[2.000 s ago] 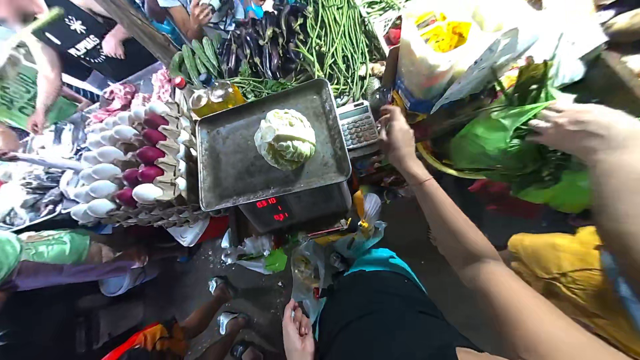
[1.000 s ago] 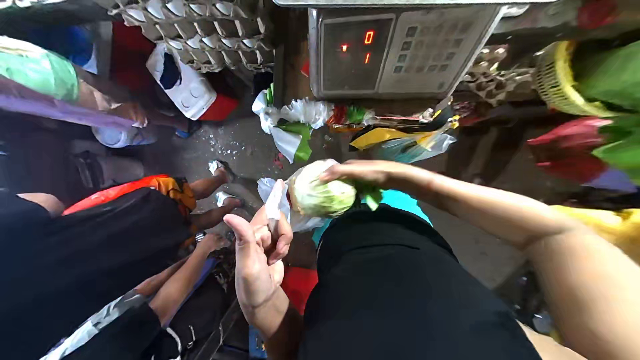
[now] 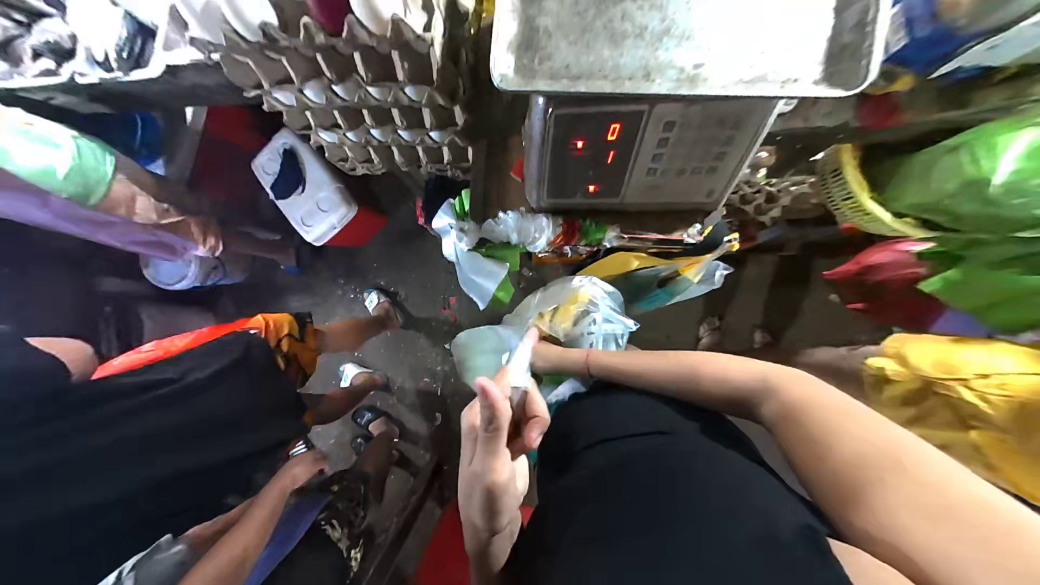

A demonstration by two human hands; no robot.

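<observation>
My left hand [image 3: 500, 447] grips the gathered edge of a translucent plastic bag [image 3: 483, 351] between its fingers, with the thumb pointing up. My right hand [image 3: 552, 359] reaches to the same bag from the right; its fingers are mostly hidden behind the plastic, so what it holds cannot be told. Behind them a clear plastic bag [image 3: 581, 309] shows something yellowish inside. Above stands a digital scale [image 3: 658, 154] with a lit red display and a bare metal pan [image 3: 691, 49].
Stacked egg trays [image 3: 366, 89] stand left of the scale. A white-and-red cooler [image 3: 305, 191] and a lidded bucket [image 3: 195, 268] are on the left. Plastic bags [image 3: 666, 272] hang below the scale. A yellow basket [image 3: 861, 195] is at right. People sit or stand on both sides.
Two seconds ago the pale green vegetable lay on the scale pan; one second ago my right hand held it by the bag. Now it is out of sight. The view has tilted down since the first frame.
</observation>
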